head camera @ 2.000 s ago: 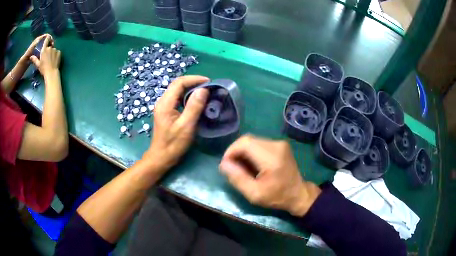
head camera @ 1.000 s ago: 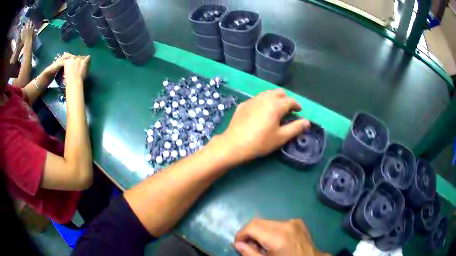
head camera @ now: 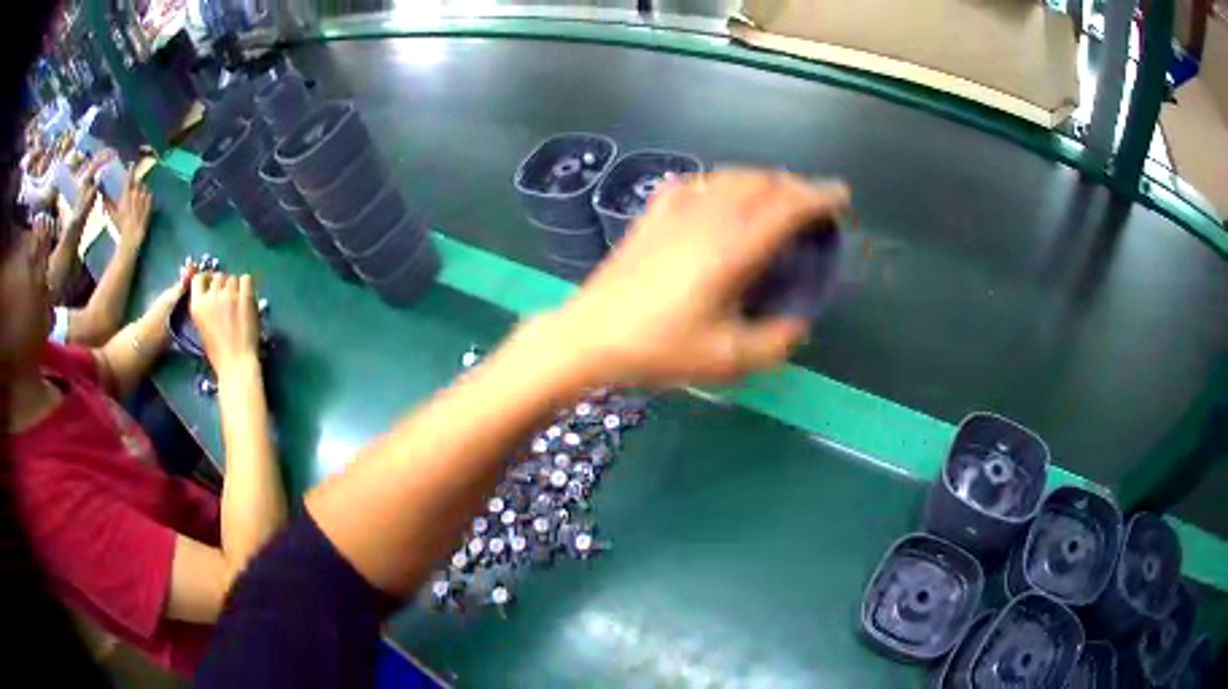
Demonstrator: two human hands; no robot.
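Note:
My left hand [head camera: 687, 276] is raised over the far side of the bench, its fingers closed around a dark housing [head camera: 797, 276], blurred and partly hidden by the hand. Left of it, stacked housings [head camera: 563, 175] stand beyond the green strip, partly covered by my hand and forearm. The pile of small inserts with white discs [head camera: 539, 498] lies on the green bench below my forearm, which hides part of it. My right hand is not in view.
Several waiting housings [head camera: 921, 596] cluster at the right, open ends showing. Tall columns of nested housings [head camera: 353, 189] stand at the left on the light green strip [head camera: 862, 438]. A person in a red shirt [head camera: 115, 491] works at the left. Cardboard [head camera: 929, 47] lies at the far edge.
My left hand has moved up over the strip, lifting the housing off the bench. My right hand has left the picture. The view has shifted, and the bench things appear lower.

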